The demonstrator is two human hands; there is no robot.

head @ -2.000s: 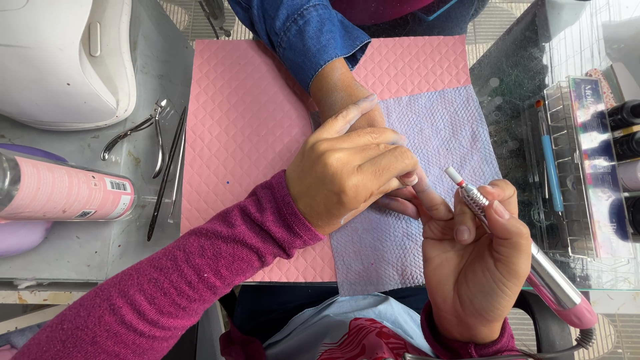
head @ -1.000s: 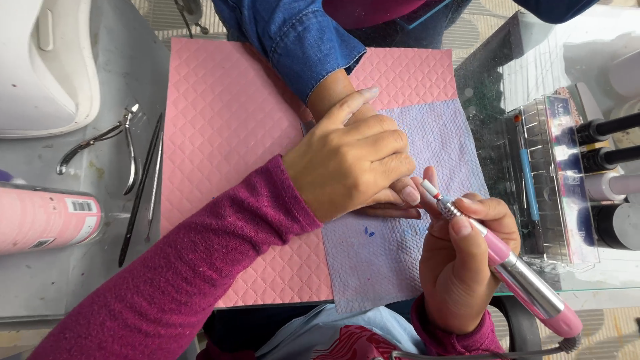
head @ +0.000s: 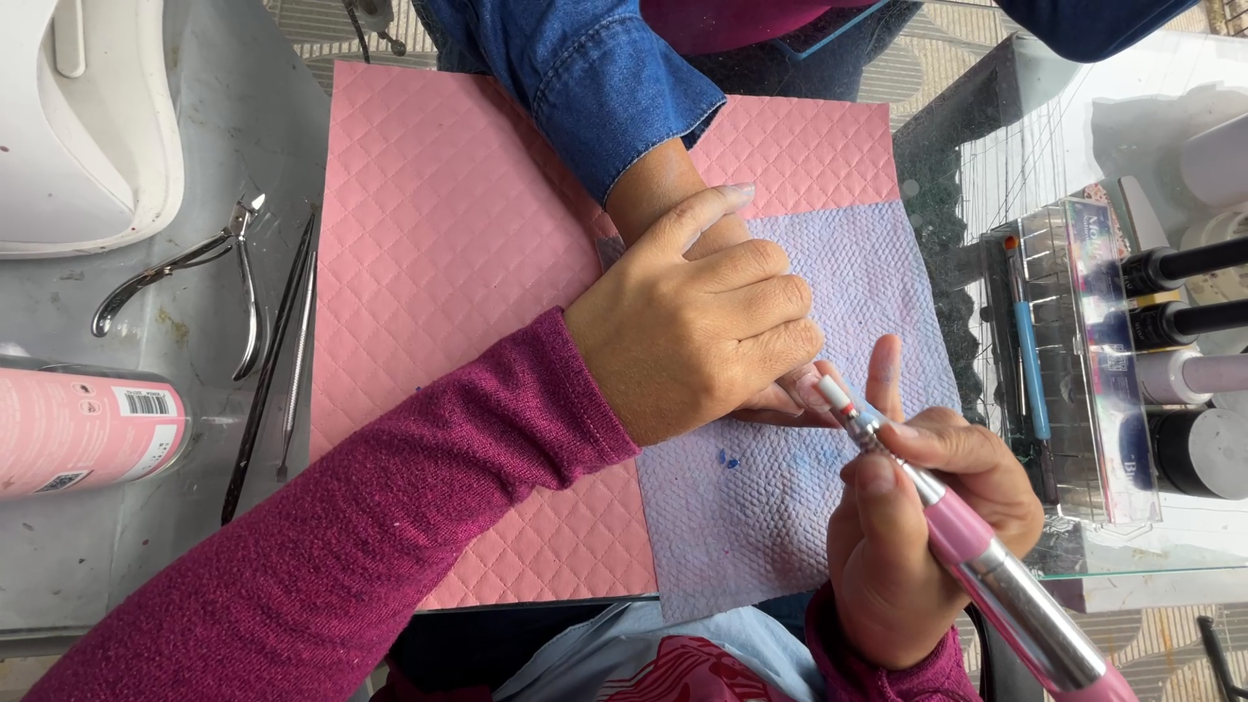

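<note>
My left hand (head: 697, 322) lies over another person's hand (head: 780, 405) and grips its fingers; a denim sleeve (head: 614, 88) covers that person's forearm. In my right hand (head: 926, 517) is a pink and silver electric nail drill (head: 1014, 595), held like a pen. Its white cylindrical bit (head: 834, 393) is at a fingertip of the other person's hand; whether it touches the nail I cannot tell. Under the hands is a bluish paper towel (head: 760, 517) with small blue flecks, on a pink quilted mat (head: 439, 244).
At the left are cuticle nippers (head: 239, 229), two slim metal tools (head: 292, 361), a pink can (head: 88, 424) and a white nail lamp (head: 127, 127). At the right, a clear rack (head: 1082, 370), a blue-handled brush (head: 1029, 361) and several bottles (head: 1185, 322) stand on the glass table.
My right hand has brought the drill's bit from a spot apart from the other person's fingers to one of their fingertips. My left hand keeps its hold. The view has shifted somewhat.
</note>
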